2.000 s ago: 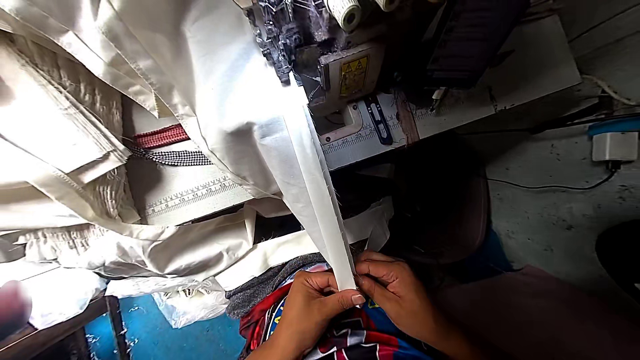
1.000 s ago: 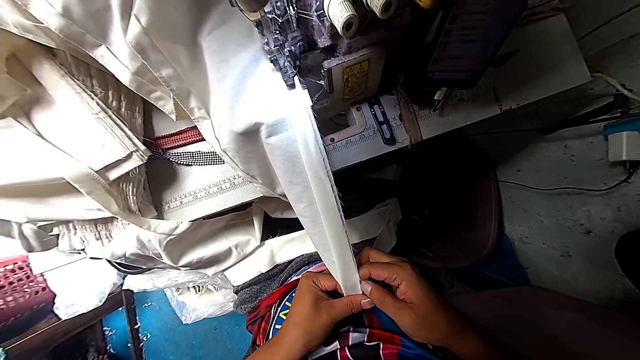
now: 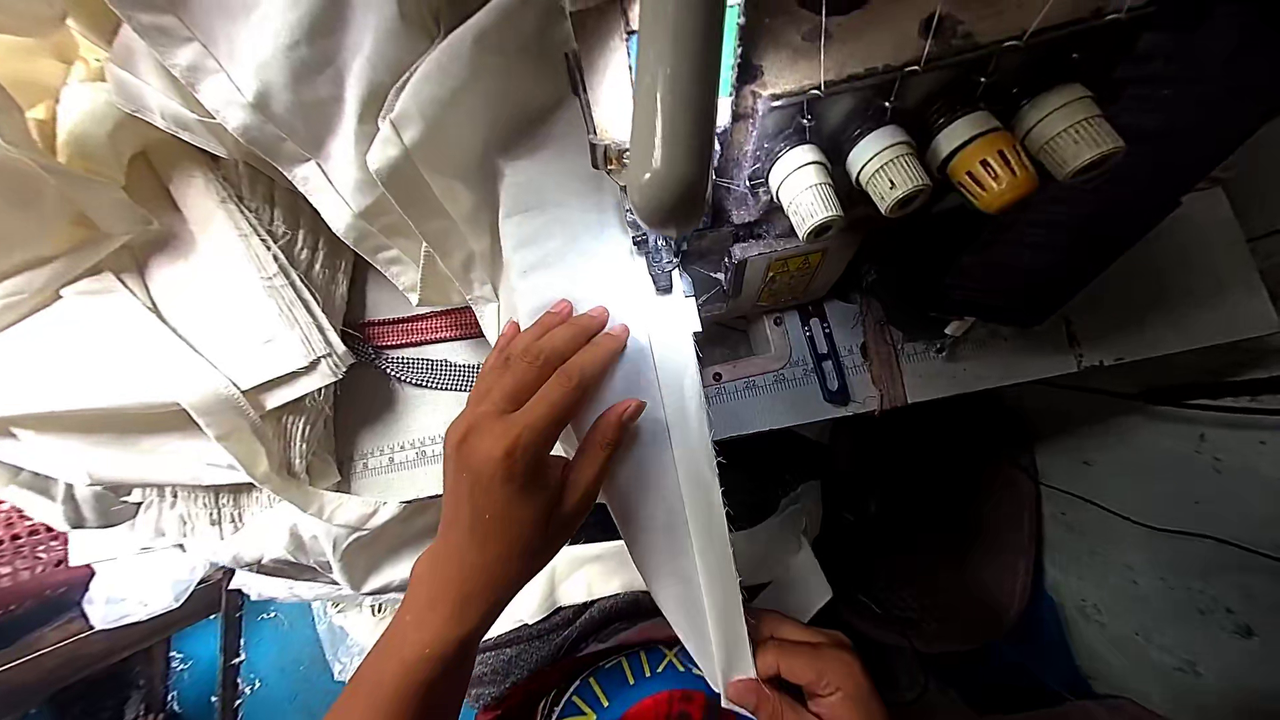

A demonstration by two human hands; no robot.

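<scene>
A strip of white fabric (image 3: 670,450) with a frayed right edge runs from beneath the needle area of an overlock sewing machine (image 3: 660,265) down toward my lap. My left hand (image 3: 540,420) lies on the fabric just below and left of the presser foot, fingers somewhat spread and pressing it flat. At the strip's lower end, my right hand (image 3: 805,665) pinches the fabric between thumb and fingers. A bright lamp lights the cloth at the machine, and the glare hides detail there.
Piles of white fabric (image 3: 230,300) cover the left side. Red checked tape (image 3: 425,327) and black-and-white checked tape (image 3: 420,370) lie beside them. Thread tension knobs (image 3: 890,170) line the machine's front. Dark thread snips (image 3: 824,355) rest on the ruler-marked table edge (image 3: 900,375). A red basket (image 3: 30,545) stands lower left.
My left hand has let go of the strip's lower end and moved up onto the fabric near the needle. My right hand still pinches the lower end. The view has shifted toward the machine.
</scene>
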